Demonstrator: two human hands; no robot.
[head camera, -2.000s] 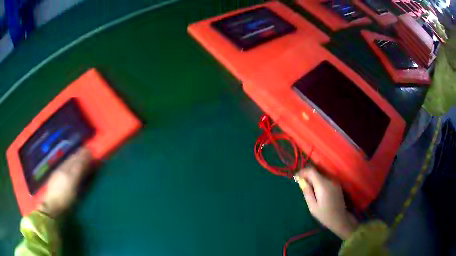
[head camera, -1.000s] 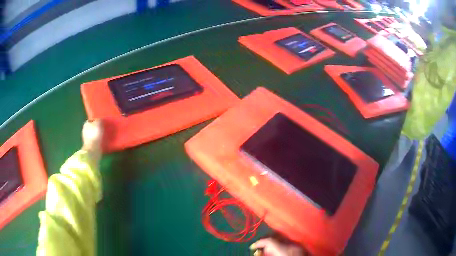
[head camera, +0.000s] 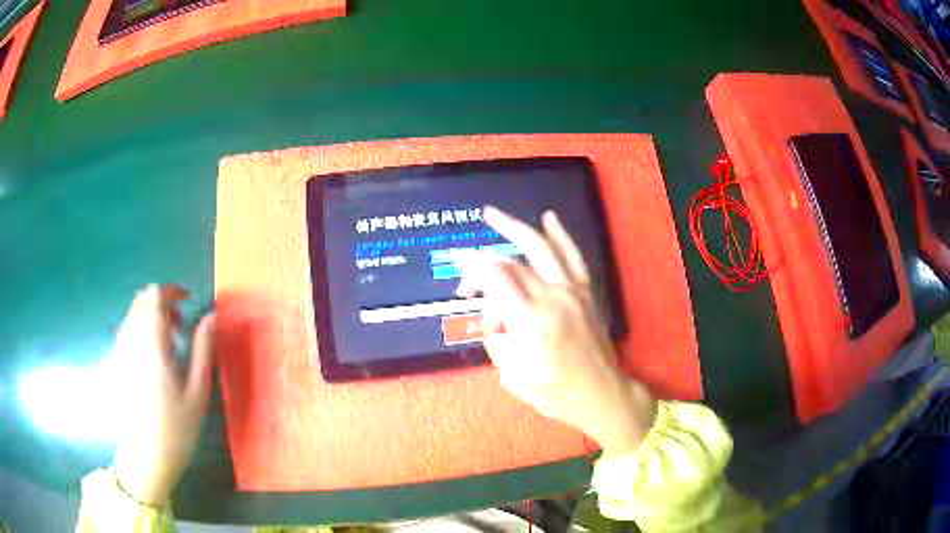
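A black tablet [head camera: 417, 359] lies on an orange-red foam tray [head camera: 417, 448] in front of me. Its lit test screen shows a white Chinese heading, small blue buttons, a white bar and a red button partly covered by my hand. My right hand [head camera: 552, 333] is over the right half of the screen, fingers spread, holding nothing visible; fingertip contact cannot be told. My left hand [head camera: 161, 385] is blurred, beside the tray's left edge, fingers apart and empty.
A coiled red cable [head camera: 729, 234] lies on the green surface beside another foam tray [head camera: 760, 135] at right, which bears a dark tablet [head camera: 849, 234]. Another foam tray [head camera: 198, 50] with a tablet is at upper left. More trays stand at the upper right edge. A thin red cord shows at the bottom.
A tray with a lit tablet now lies squarely before me. My left hand has let go of the tray edge. My right hand has moved from beside the cable to over the screen.
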